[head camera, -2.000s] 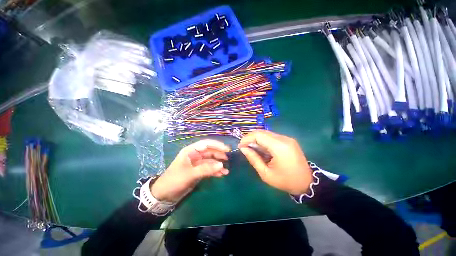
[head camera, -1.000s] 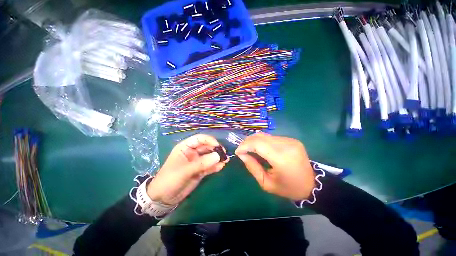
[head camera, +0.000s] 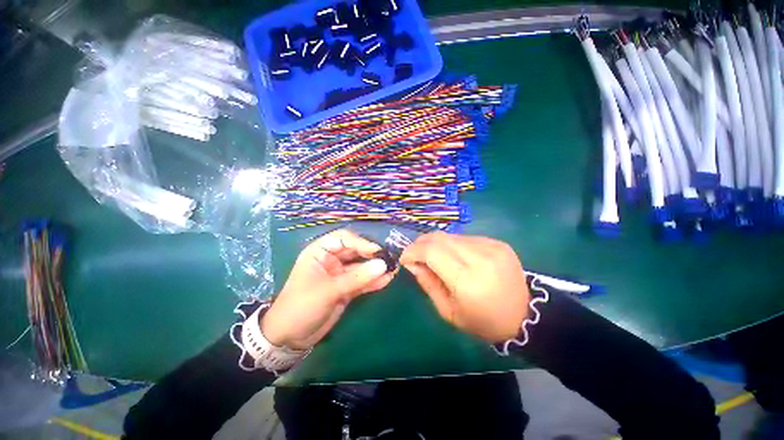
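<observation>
My left hand (head camera: 331, 279) pinches a small black connector housing (head camera: 388, 258) between thumb and fingertips, just left of centre. My right hand (head camera: 468, 279) grips the thin wire ends (head camera: 398, 241) of a harness close beside the housing, and the fingertips of both hands nearly touch. The bright wire tips stick up at the right fingertips. A white sleeve with a blue end (head camera: 563, 284) shows to the right of my right wrist; its other part is hidden behind the hand. Whether a wire sits in the housing cannot be told.
A blue bin (head camera: 275, 96) of black parts stands beyond the unsleeved harnesses (head camera: 387, 176). A clear plastic bag (head camera: 103, 129) with white sleeves lies left. Sleeved harnesses (head camera: 653, 129) are piled at right. A separate wire bundle (head camera: 45, 301) lies at far left on the green bench (head camera: 533, 189).
My left hand has gone from empty to pinching the black housing. My right hand has moved closer to it with the wires. The view has shifted slightly since the first frame.
</observation>
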